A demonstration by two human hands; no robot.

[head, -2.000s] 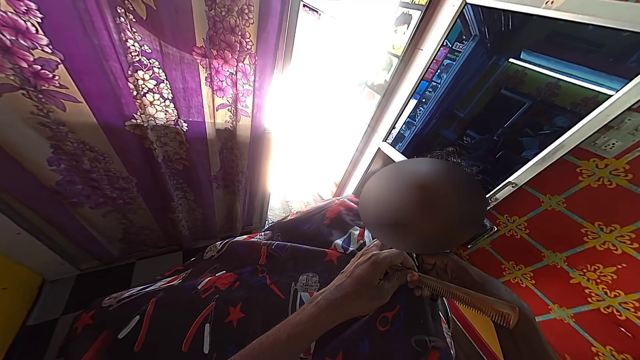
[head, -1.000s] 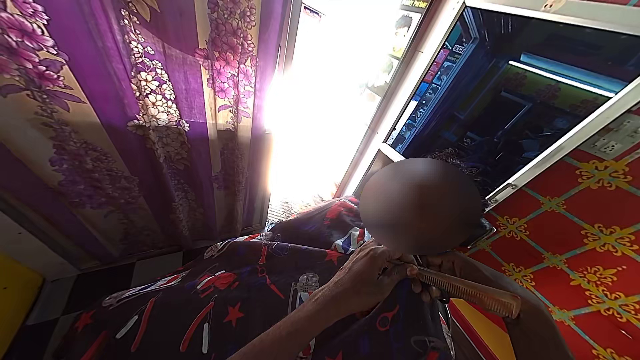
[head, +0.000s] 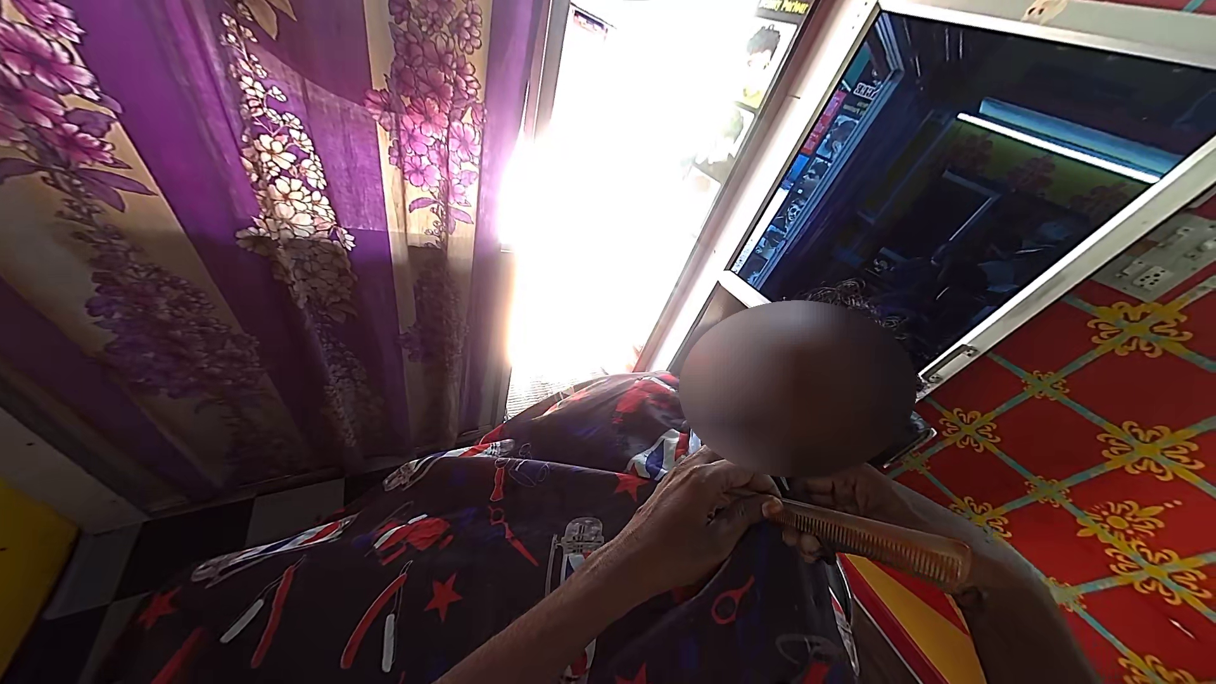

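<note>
My left hand is at the neck of a seated person, its fingers closed on one end of a brown comb. The comb points right, its teeth visible, and its far end lies across the view of my right wrist. My right hand is just beyond the comb, under the person's blurred head, with fingers bent near something dark. What it holds, if anything, is hidden. A dark barber's cape with red stars, scissors and razors printed on it covers the person's body below both hands.
A purple and cream floral curtain hangs at the left, beside a very bright doorway. A white-framed mirror stands behind the head. At the right are a red and gold patterned wall and a socket plate.
The comb has shifted slightly upward in the view, with my left hand still at its near end. Both hands remain close together at the person's neck.
</note>
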